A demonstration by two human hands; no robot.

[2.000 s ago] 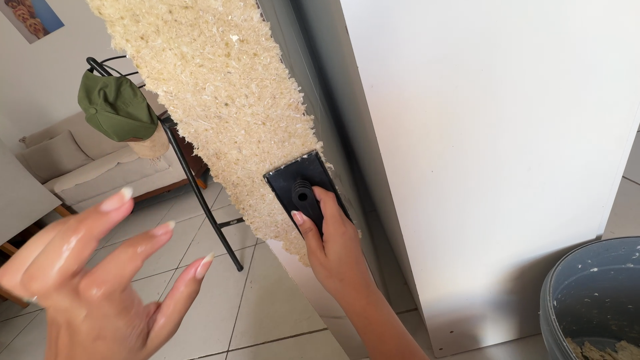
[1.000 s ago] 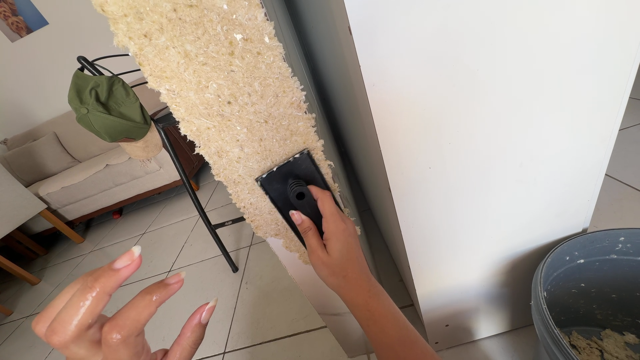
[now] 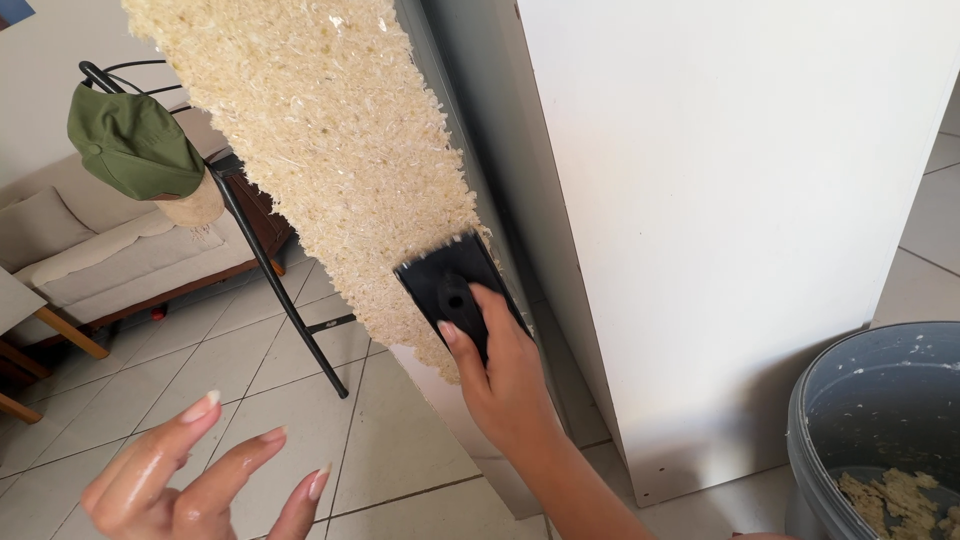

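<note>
My right hand [image 3: 502, 375] grips the handle of a black plastering trowel [image 3: 450, 274], whose flat blade lies against a coarse, fibrous cream-coloured coating [image 3: 330, 135]. That coating covers most of a narrow upright panel face; below its ragged lower edge, the smooth white face [image 3: 465, 435] shows bare. At the lower left my left hand [image 3: 202, 480] hangs in the air with wet-looking fingers spread and curled, holding nothing. A grey bucket [image 3: 806, 420] at the lower right contains some clumps of damp, fibrous material [image 3: 892, 499].
A large white panel [image 3: 720, 225] stands right of the coated face. On the left, a green cap [image 3: 135, 142] hangs on a black metal-framed chair [image 3: 262, 262]. Behind are a beige sofa [image 3: 135, 259] and a wooden-legged table [image 3: 71, 330]. Pale tiles [image 3: 405, 435] cover the floor.
My left hand has moved down from its place two seconds ago, its fingers still spread. The trowel stays on the lower part of the coating in my right hand.
</note>
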